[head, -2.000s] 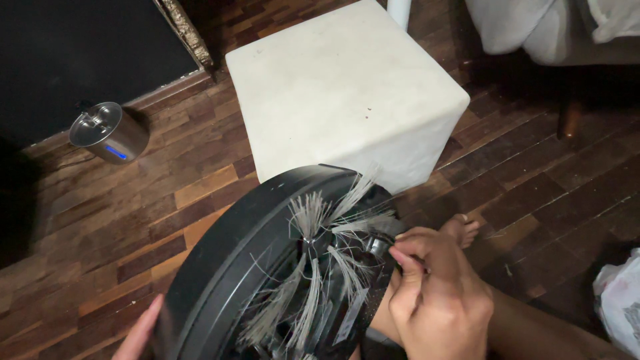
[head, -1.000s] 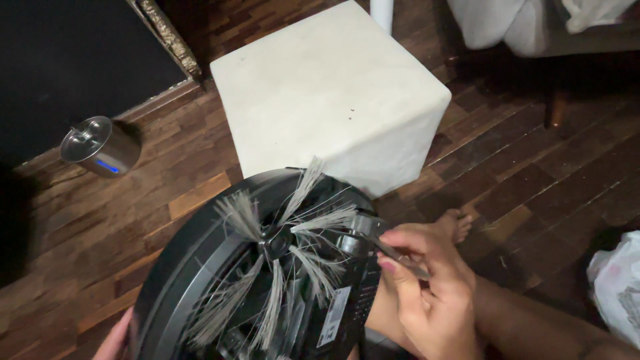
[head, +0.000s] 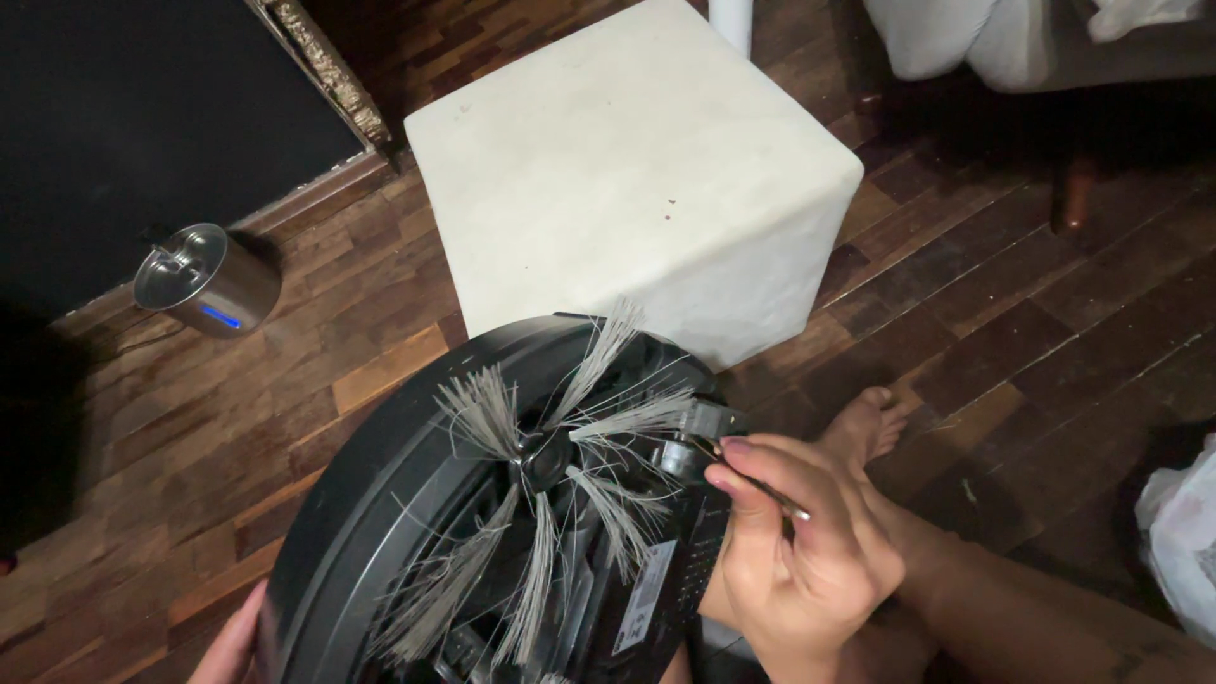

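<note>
An upturned black robot vacuum (head: 356, 513) fills the lower middle of the head view, its underside facing up. On it is a side brush (head: 543, 463) with several grey bristle tufts spread outward. My left hand (head: 233, 641) shows only at the bottom left, its fingers against the vacuum's outer rim; the rest is hidden. Between thumb and fingers my right hand (head: 807, 541) pinches a thin metal tool (head: 771, 492), perhaps tweezers. The tool's far end is at the small caster wheel (head: 679, 458), right of the brush. A label with writing (head: 644, 597) lies on the underside.
A white cube-shaped stool (head: 627, 171) stands just beyond the vacuum. At the left, a steel pet water fountain (head: 214, 285) with a blue light sits on the wood floor. My bare foot (head: 864, 423) is right of the stool, a white plastic bag (head: 1183, 541) at the right edge.
The vacuum has turned a little between the frames, and its side brush now sits at another angle. My right hand stays by the caster wheel; the thin tool shows more plainly in it.
</note>
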